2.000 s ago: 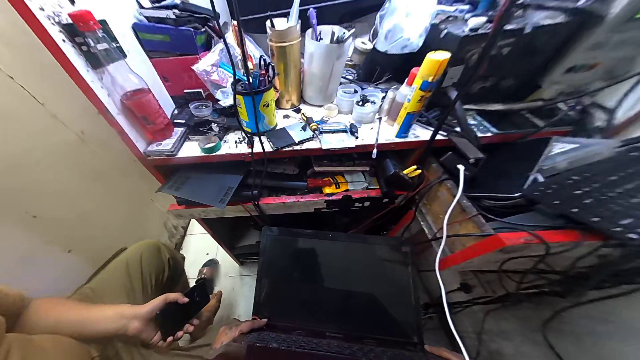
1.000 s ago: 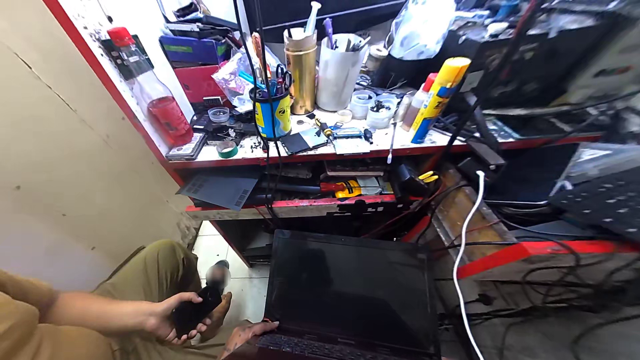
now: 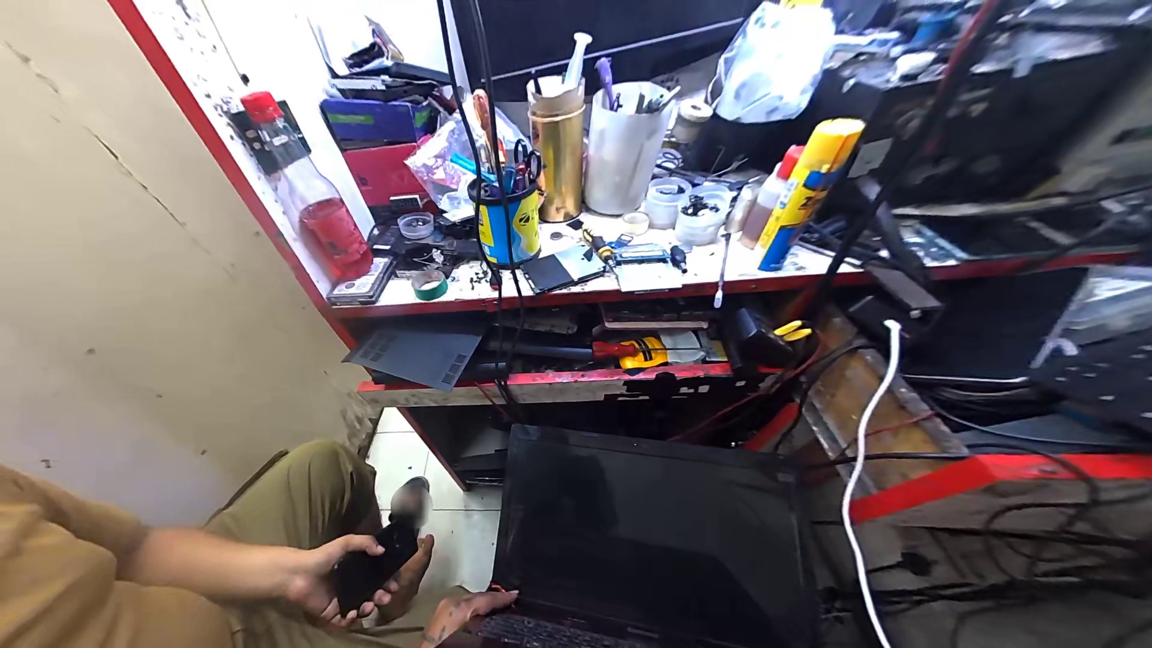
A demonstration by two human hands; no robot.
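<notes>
An open laptop (image 3: 657, 540) with a dark screen stands in front of me at the bottom centre, and a strip of its keyboard (image 3: 549, 630) shows at the lower edge. My left hand (image 3: 463, 614) holds the laptop's left edge near the hinge, its thumb on top and its other fingers mostly hidden. My right hand is out of view. At the left sits a person in a tan shirt (image 3: 99, 576), whose hand (image 3: 328, 576) holds a black phone (image 3: 364, 571).
A cluttered red-edged shelf (image 3: 558, 295) holds a pen cup (image 3: 508, 225), a bottle of red liquid (image 3: 333, 234) and a yellow spray can (image 3: 810, 193). A drawer (image 3: 558, 391) below it holds tools. A white cable (image 3: 859, 468) hangs right of the laptop, near more tangled cables.
The view has shifted somewhat, so the scene sits lower and further right than two seconds ago. My left hand stays at the laptop's left edge, and the seated person still holds the phone.
</notes>
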